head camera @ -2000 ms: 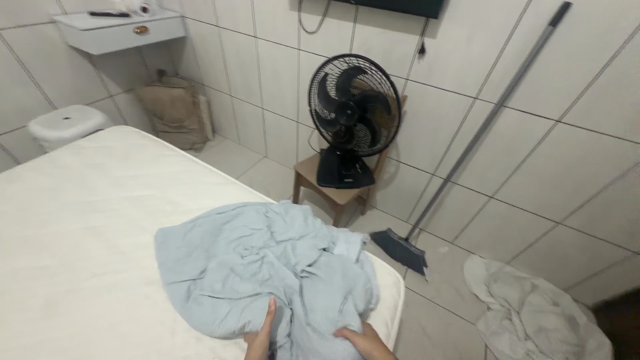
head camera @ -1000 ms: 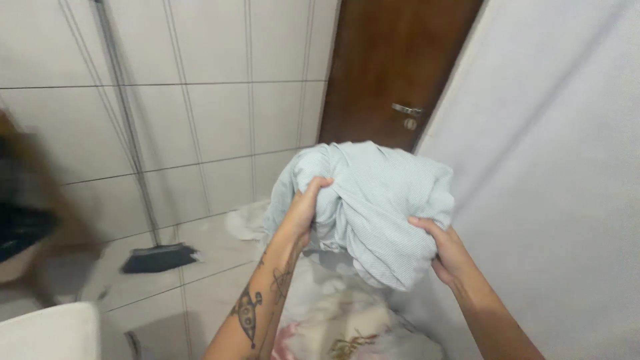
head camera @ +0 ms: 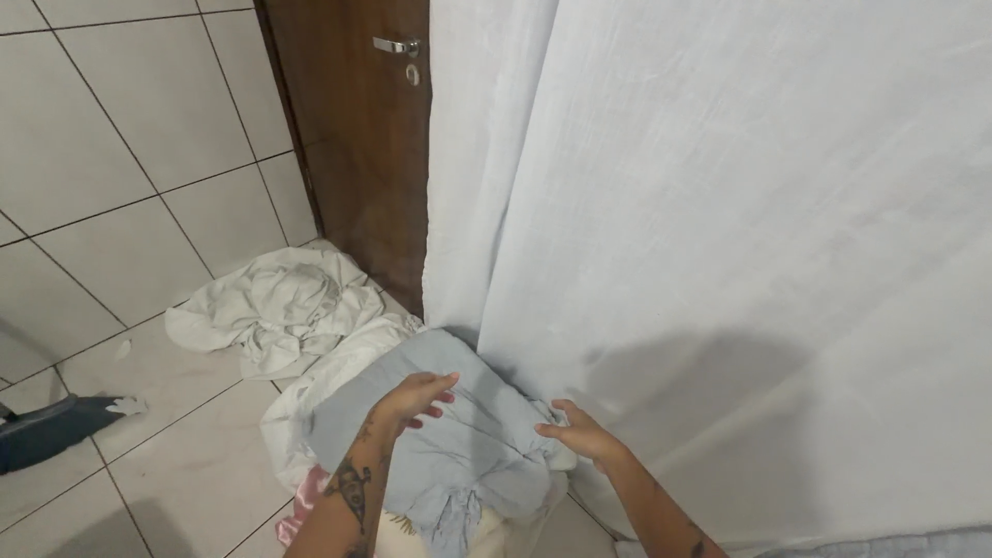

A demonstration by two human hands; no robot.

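Note:
A crumpled light blue cloth (head camera: 465, 449) lies on a pile of fabrics on the floor. Above its left part is my left hand (head camera: 418, 397), fingers apart and holding nothing. My right hand (head camera: 581, 432) hovers over the cloth's right edge, thumb and fingers spread, also with nothing in it. Under the blue cloth are a white cloth (head camera: 287, 434), a shiny pink cloth (head camera: 310, 496) and a cream fabric (head camera: 492, 535), partly hidden by the cloth and my left arm.
A bundled off-white cloth (head camera: 294, 306) lies against the tiled wall, by a brown wooden door (head camera: 356, 155). A broom's dark head (head camera: 58, 430) rests on the floor at left. White curtain-like fabric (head camera: 697, 194) hangs along the right side.
The light blue cloth was on the mattress under my hands, then held up in both of them. It now lies on the floor pile, let go. The view has swung right.

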